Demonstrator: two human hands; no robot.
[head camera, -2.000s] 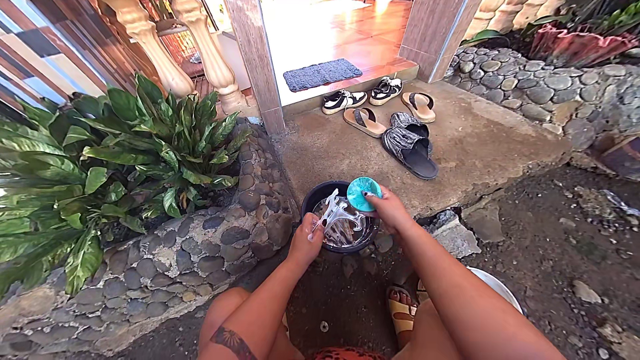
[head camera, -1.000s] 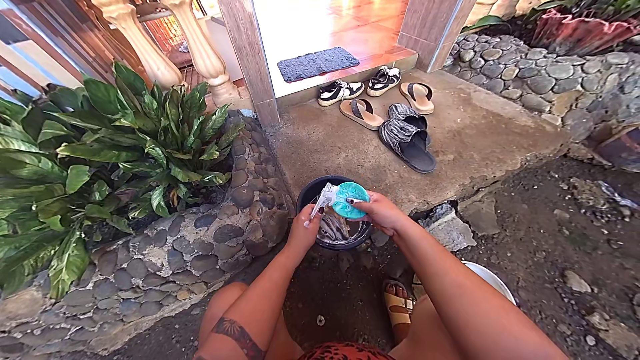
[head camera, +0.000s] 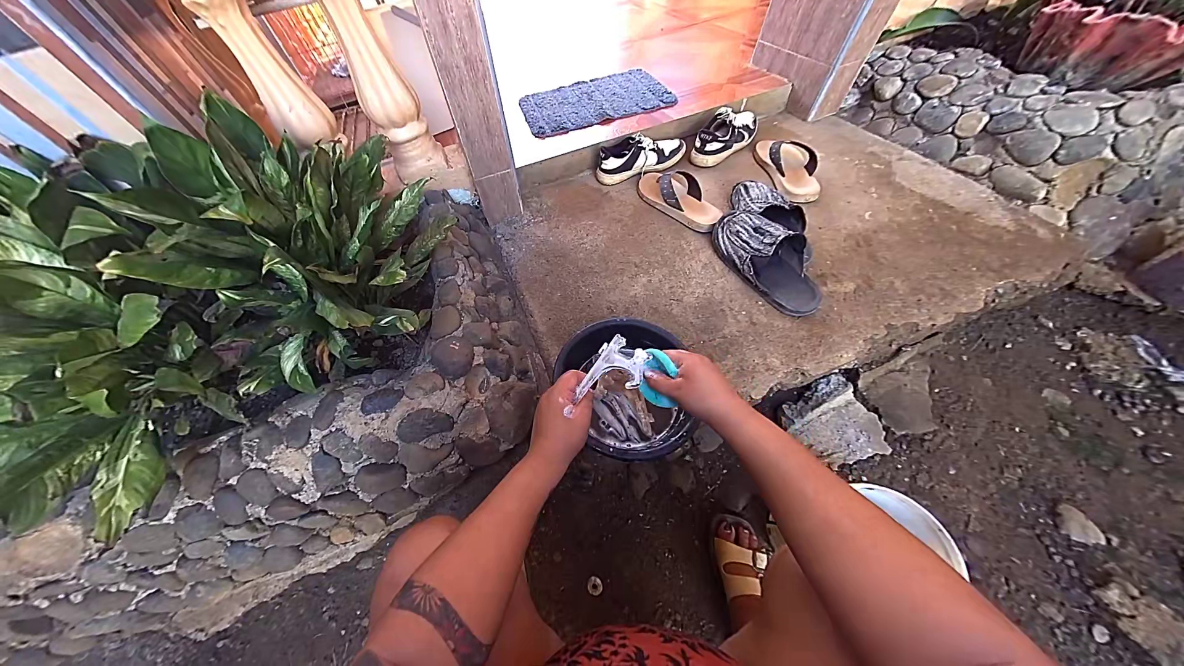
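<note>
My left hand (head camera: 562, 421) grips one end of a pale, wet, branching item (head camera: 606, 365), perhaps clear plastic; its exact kind I cannot tell. At the other end of that item, my right hand (head camera: 694, 384) holds a round turquoise scrubber or sponge (head camera: 659, 377) against it. Both hands are above a dark round basin (head camera: 622, 453), which stands on the ground against the concrete step. Inside the basin lie several long, greyish, wet pieces (head camera: 622, 416) in liquid. My fingers cover part of the scrubber.
Sneakers (head camera: 640, 157), sandals (head camera: 680, 199) and dark slides (head camera: 768, 264) lie on the concrete step (head camera: 601, 250) below a grey mat (head camera: 598, 100). A stone planter wall (head camera: 351, 472) with leafy plants (head camera: 231, 250) is at left. A white round container (head camera: 916, 523) is partly hidden behind my right forearm.
The turquoise scrubber, earlier seen flat-on, is now turned more edge-on and partly behind my right fingers. Both hands remain over the basin, and the pale item is still in my left hand.
</note>
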